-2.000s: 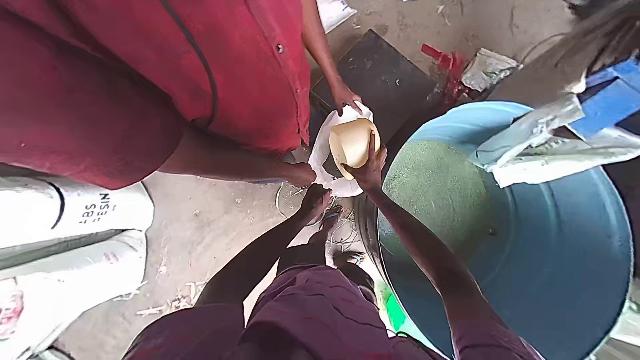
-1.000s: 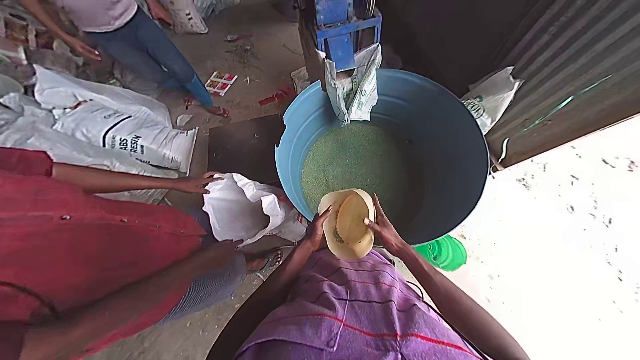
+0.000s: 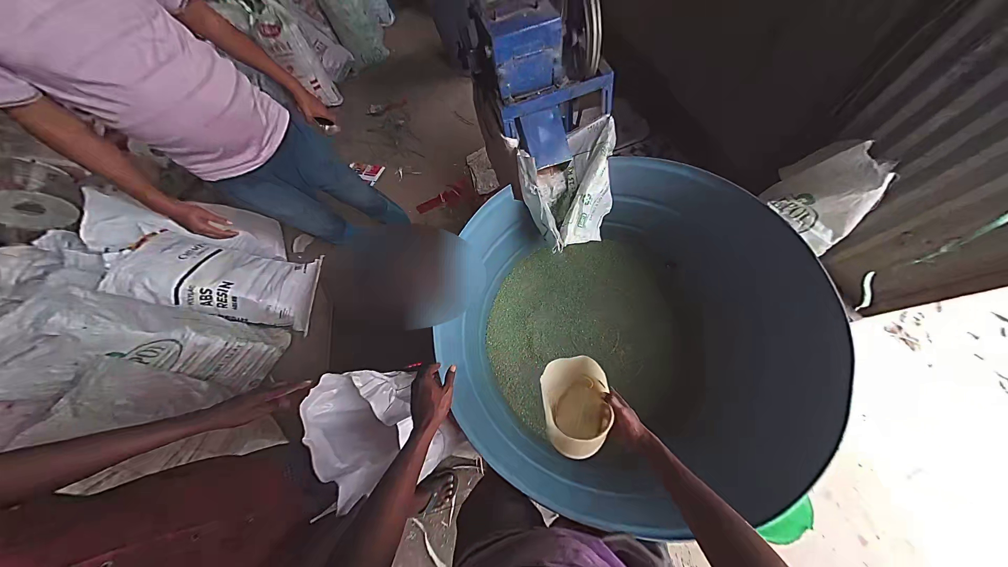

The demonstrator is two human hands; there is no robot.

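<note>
My right hand point(image 3: 626, 421) grips the right side of a cream plastic scoop point(image 3: 577, 449), which is held inside a large blue tub point(image 3: 450, 346) over green granules point(image 3: 583, 307). A little material, hard to make out, shows in the scoop. My left hand point(image 3: 432, 398) is at the tub's left rim, with its fingers raised beside an open white woven sack point(image 3: 346, 433); whether it grips the rim or sack is unclear. A co-worker's hand point(image 3: 279, 394) is near the sack's left edge.
A blue machine point(image 3: 528, 63) stands behind the tub, its chute point(image 3: 545, 135) wrapped in a printed sack. Another person point(image 3: 157, 87) stands at upper left beside full white sacks point(image 3: 220, 283). Corrugated metal sheet point(image 3: 929, 150) lies right. A green container point(image 3: 787, 524) sits at the tub's lower right.
The scoop was held in both hands a second ago; now only my right hand has it, inside the tub. My left hand has moved away from it toward the tub's left rim and the sack.
</note>
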